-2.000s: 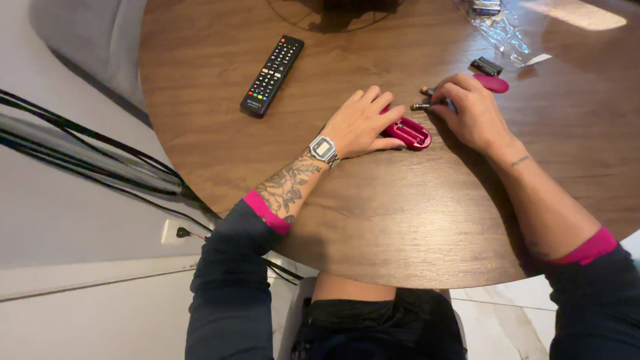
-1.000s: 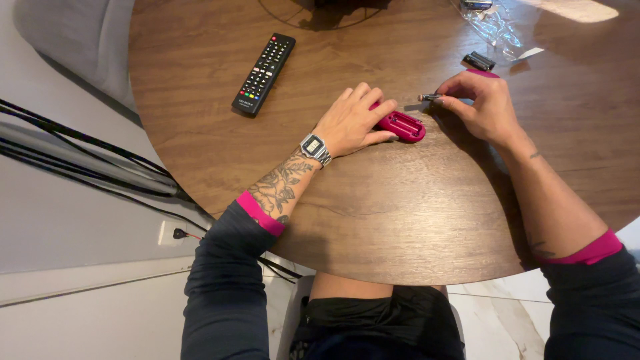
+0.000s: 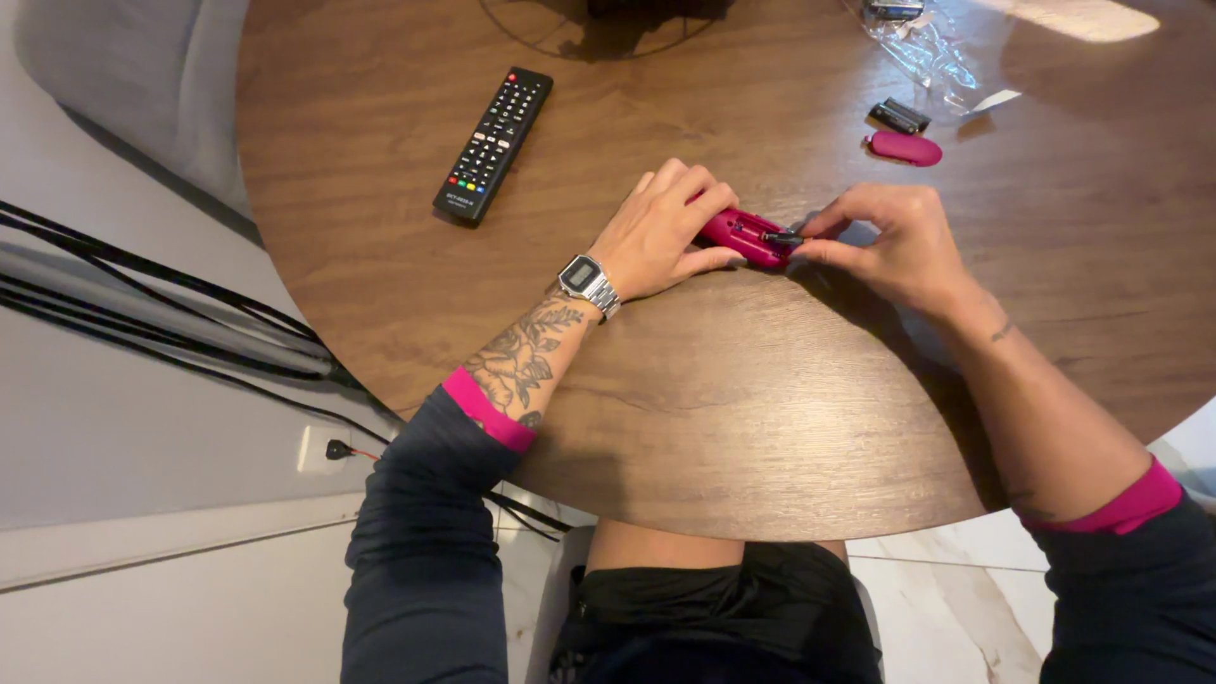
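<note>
My left hand (image 3: 665, 228) grips a dark pink battery-powered device (image 3: 746, 236) lying on the table, its long battery compartment facing up. Between the thumb and fingertips of my right hand (image 3: 879, 242) is a small dark battery (image 3: 784, 238), its inner end over the right end of that compartment. Whether it touches the contacts, I cannot tell. Above the right hand lie a pink oval cover (image 3: 904, 148) and, just beyond it, a pair of dark batteries (image 3: 899, 116).
A black remote control (image 3: 494, 145) lies left of my hands on the round wooden table (image 3: 712, 408). Clear plastic packaging (image 3: 926, 57) with more batteries (image 3: 894, 9) is at the back right. A dark object on a wire base (image 3: 655, 8) stands at the far edge of view.
My right hand has brought the battery from beside the pink device to its open compartment. The pink cover, partly hidden behind the right hand one second ago, now shows whole.
</note>
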